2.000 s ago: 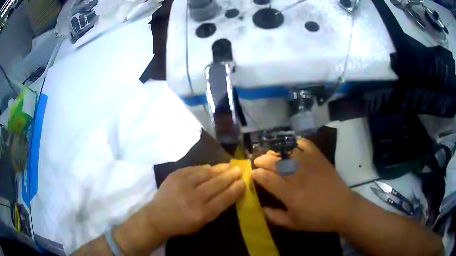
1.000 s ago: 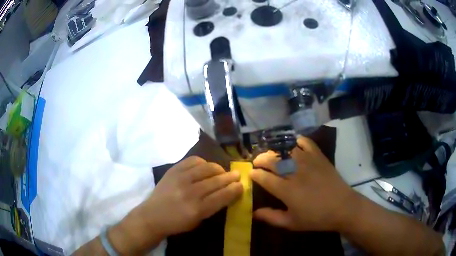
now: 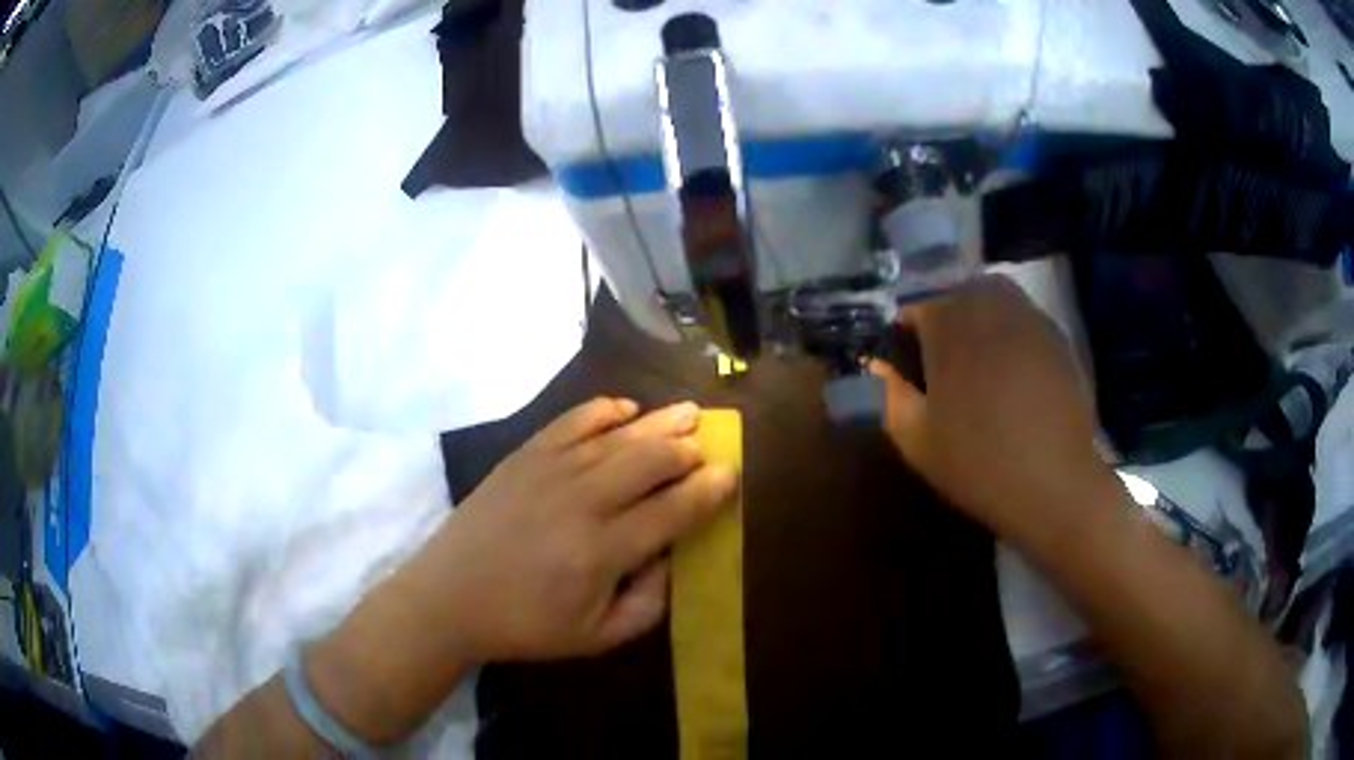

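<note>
A dark brown fabric panel (image 3: 876, 594) lies under the white sewing machine head (image 3: 832, 74). A yellow strip (image 3: 710, 624) lies lengthwise on it, its top end a little below the presser foot and needle area (image 3: 731, 356), where a small yellow bit shows. My left hand (image 3: 572, 527) lies flat, its fingertips pressing on the strip's upper end. My right hand (image 3: 988, 401) is bent beside the grey round knob (image 3: 854, 398), right of the needle; its fingers are partly hidden behind the machine parts, so whether it holds anything cannot be told.
White cloth (image 3: 282, 490) lies left of the brown fabric. Thread snips (image 3: 1173, 512) lie partly behind my right forearm. Dark green shears handles (image 3: 1277, 423) and a dark rectangular thing (image 3: 1166, 334) are at the right. Black printed cloth (image 3: 1233, 178) hangs on the machine arm.
My right hand has left the strip's edge and moved up and right beside the knob. My left hand stays on the strip. The view has shifted, so the machine head sits higher.
</note>
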